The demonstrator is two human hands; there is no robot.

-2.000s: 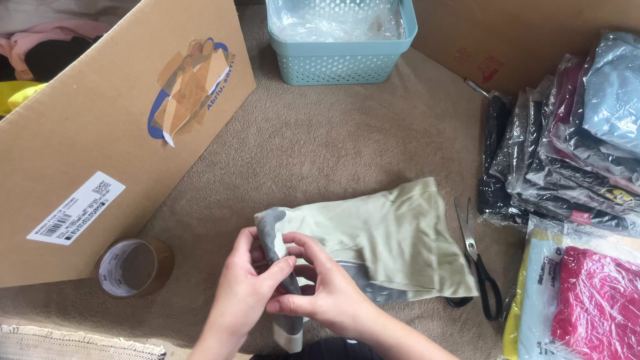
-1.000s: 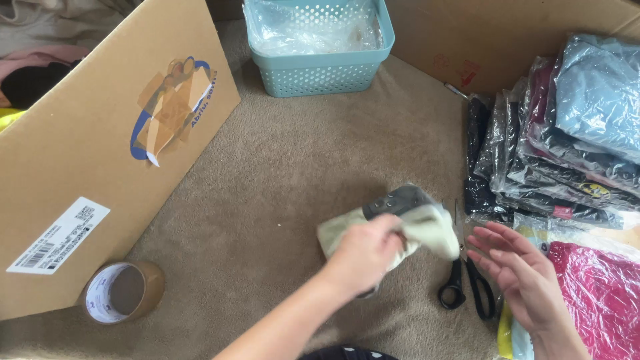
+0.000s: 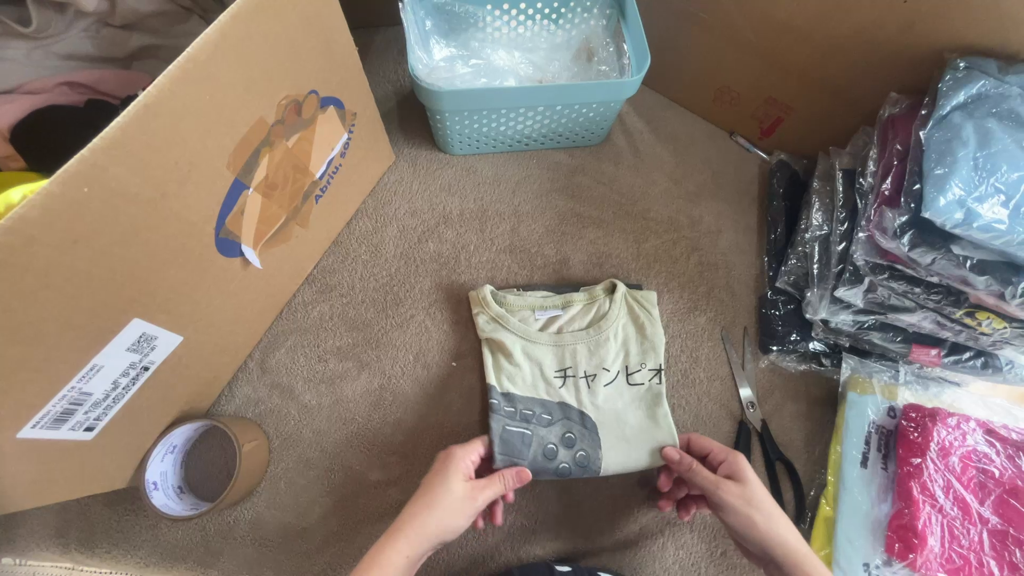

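Note:
A pale green T-shirt (image 3: 632, 424), folded into a near-square, lies face up on the brown cloth, its neckline away from me. Its front bears dark characters and a grey game-controller print. My left hand (image 3: 480, 488) pinches the lower left corner between thumb and fingers. At the lower right corner, my right hand (image 3: 704, 480) grips the edge the same way. Black-handled scissors (image 3: 752, 408) lie partly open just right of the shirt, close to my right hand.
A cardboard box (image 3: 192, 224) stands at left, a roll of brown tape (image 3: 248, 460) beside it. A blue plastic basket (image 3: 520, 120) holds clear bags. Bagged garments (image 3: 872, 272) are stacked at right, more bagged clothes (image 3: 952, 480) nearer me. A pen (image 3: 748, 146) lies by the back cardboard.
The shirt has gone from a longer, partly folded shape, then bunched in my left hand, to a flat square with its print up. My right hand has come back to its corner.

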